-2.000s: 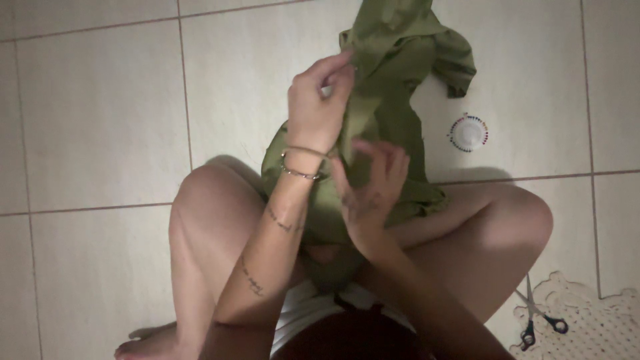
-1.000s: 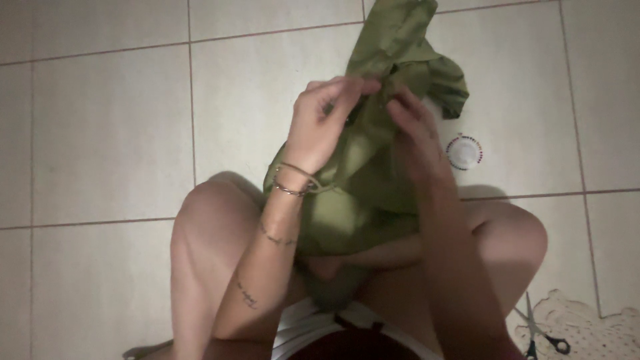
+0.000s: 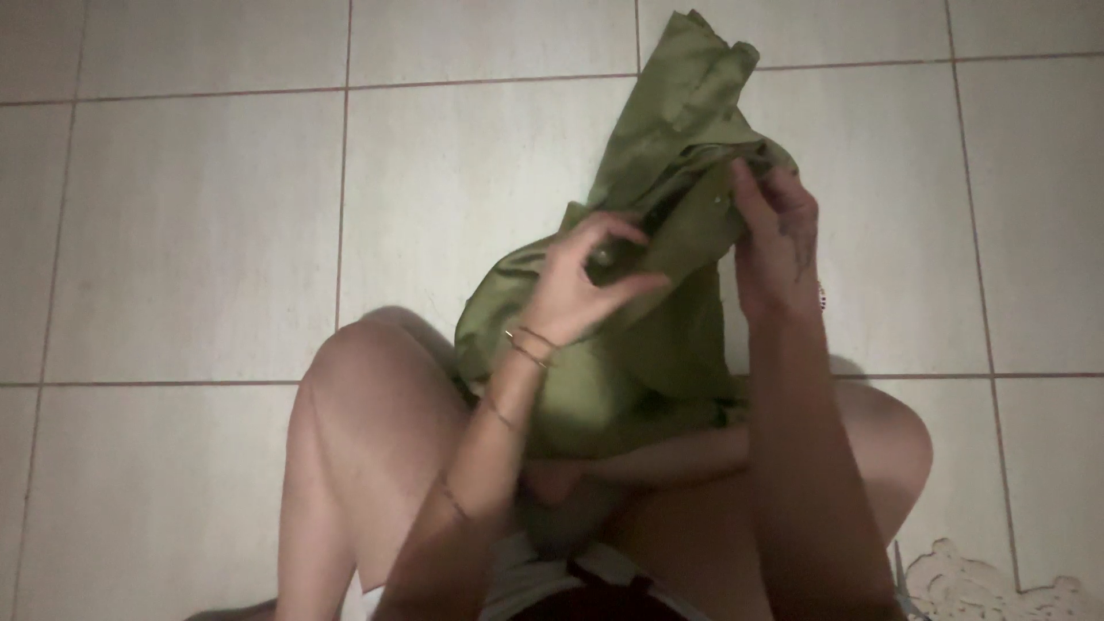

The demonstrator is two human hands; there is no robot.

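Note:
A green satiny garment [image 3: 586, 388] lies bunched over my lap and crossed legs, with a narrower part stretching up over the tiled floor. My left hand [image 3: 595, 280] is over its middle, thumb and fingers curved apart, with no cloth plainly between them. Higher up on the right, my right hand [image 3: 776, 233] pinches a folded edge of the garment between thumb and fingers. The cloth partly covers my lower legs.
My bent knees flank the cloth. A lace or crochet piece [image 3: 957, 578] lies on the floor at the bottom right, with scissors [image 3: 901, 582] partly in view beside it. Part of a beaded ring [image 3: 822, 296] shows beside my right wrist.
My hands were close together on the cloth a second ago; now they are farther apart, the right one further to the right. My right hand and wrist now largely hide the small beaded ring.

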